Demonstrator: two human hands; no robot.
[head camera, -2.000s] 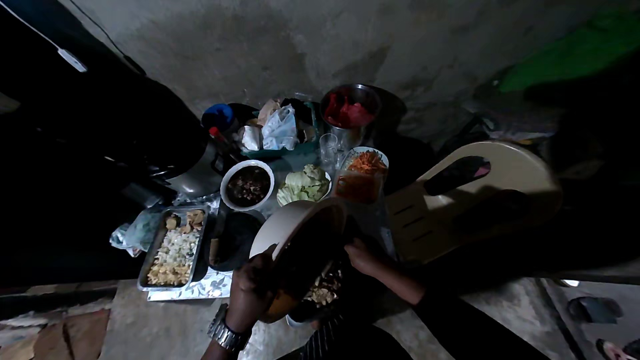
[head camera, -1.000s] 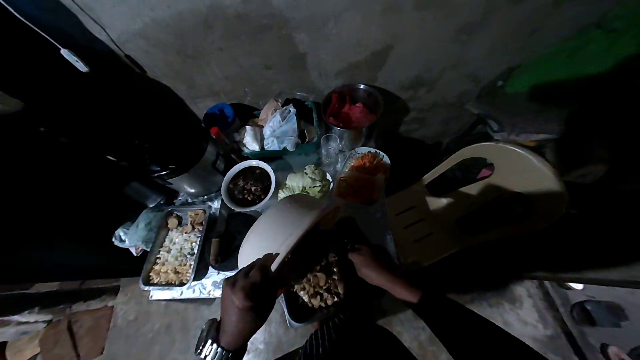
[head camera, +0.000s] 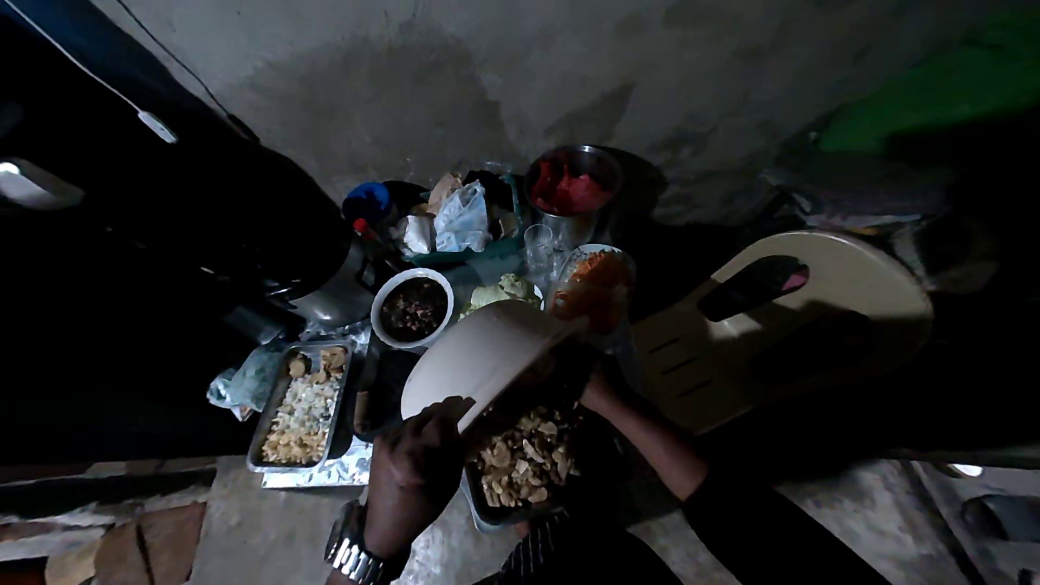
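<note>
My left hand (head camera: 422, 455), with a metal-banded watch at its wrist, grips the rim of a large pale bowl (head camera: 479, 353). The bowl is steeply tipped, its outside toward the left and its mouth toward the lower right. At the bowl's right side is my right hand (head camera: 589, 382), partly in shadow; its fingers are hidden. Under the bowl's lower edge, a dark rectangular tray (head camera: 508, 516) holds chopped, light brown pieces of food (head camera: 528, 463). The bowl's inside is dark.
Left stands a metal tray (head camera: 345, 406) of chopped food on foil. Behind are a white bowl (head camera: 378, 317) of dark food, pale green leaves (head camera: 512, 288), shredded orange food (head camera: 601, 280), glasses (head camera: 538, 244) and a metal pot (head camera: 569, 227). A beige plastic chair (head camera: 861, 268) is at right.
The pale bowl has tipped further over, and more of the food in the tray beneath it shows. Both hands have stayed at the bowl.
</note>
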